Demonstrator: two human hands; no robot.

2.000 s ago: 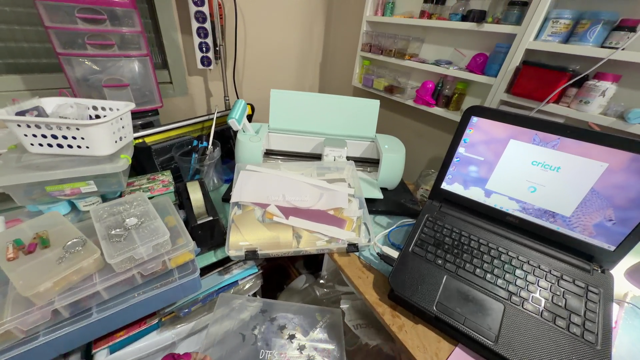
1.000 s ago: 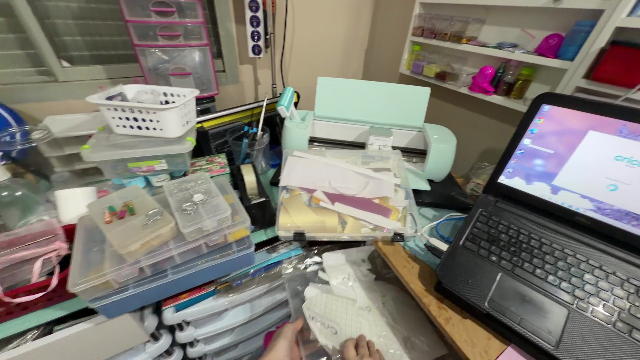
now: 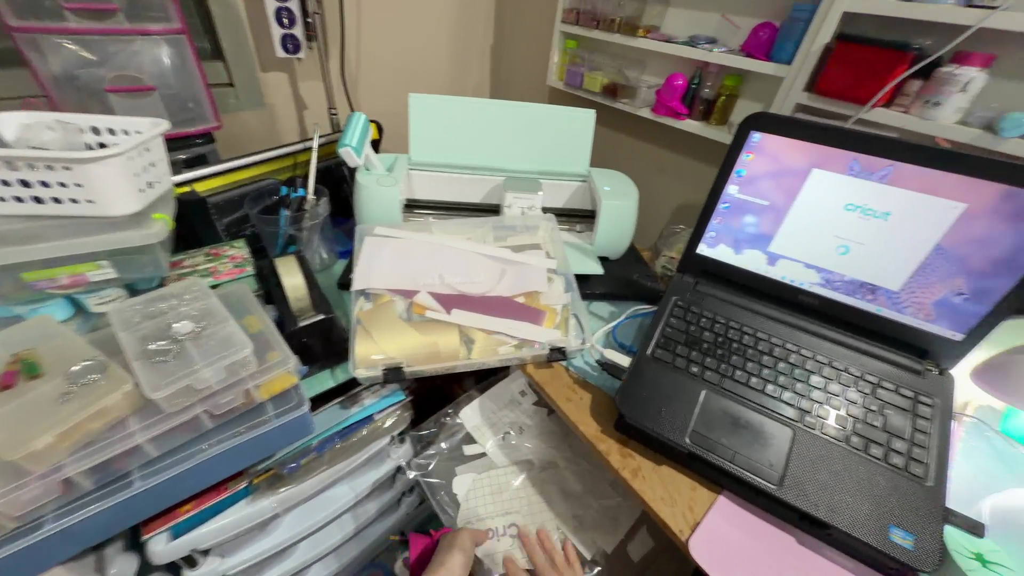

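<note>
At the bottom centre my left hand (image 3: 458,552) touches the lower edge of a clear plastic bag (image 3: 588,472) that holds white and gridded sheets. Only its thumb side shows, and whether it grips the bag is hard to tell. My right hand (image 3: 548,554) lies beside it on the bag, fingers spread over a gridded sheet (image 3: 500,496). Behind the bag, a clear plastic case (image 3: 468,300) full of paper and vinyl scraps leans before a mint-green Cricut cutting machine (image 3: 500,172). A black laptop (image 3: 792,384) stands open at the right.
Stacked organizer boxes (image 3: 160,448) and a white basket (image 3: 80,164) occupy the left. A tape dispenser (image 3: 308,320) and a clear cup of tools (image 3: 292,220) stand near the case. The wooden table edge (image 3: 616,448) runs below the laptop, beside a pink sheet (image 3: 760,540). Wall shelves (image 3: 680,48) hold bottles.
Two seconds ago a clear bag with dark star shapes lay at the bottom; one second ago the bag with gridded sheets was there with both hands, as now. The view has swung left and back.
</note>
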